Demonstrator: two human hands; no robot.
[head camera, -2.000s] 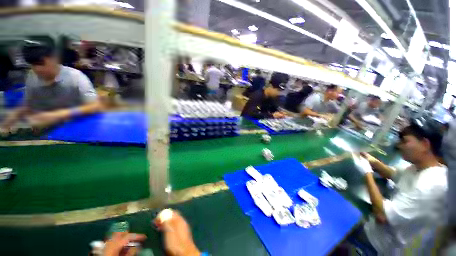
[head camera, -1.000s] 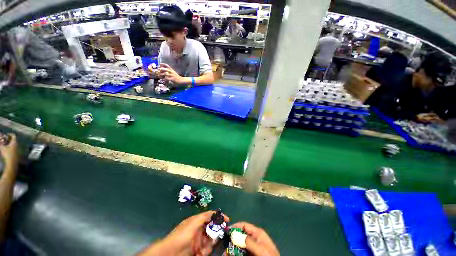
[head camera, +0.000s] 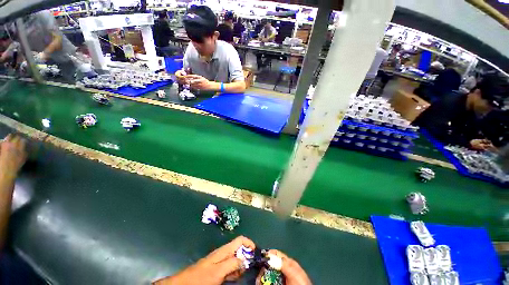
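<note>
My left hand (head camera: 226, 260) is at the bottom centre, its fingers closed around a small white and dark module (head camera: 244, 255). My right hand (head camera: 290, 270) is just to the right and holds a green circuit board (head camera: 271, 276). A white patch (head camera: 274, 261) shows at the right fingertip; I cannot tell if it is a finger cot or a part. Dark strands or parts lie between the two pieces. Another part-built unit (head camera: 222, 216), white with a green board and red wire, lies on the dark bench just beyond my hands.
A white post (head camera: 312, 145) stands at the bench's pale edge. Housed units (head camera: 430, 257) sit in rows on a blue sheet (head camera: 474, 239) at right. Loose units (head camera: 130, 123) lie on the green belt (head camera: 206, 153). A person (head camera: 212, 64) works opposite; another person's arm (head camera: 10, 172) is at far left.
The white and dark module in my left hand has turned and sits closer to the right hand. The view has shifted slightly.
</note>
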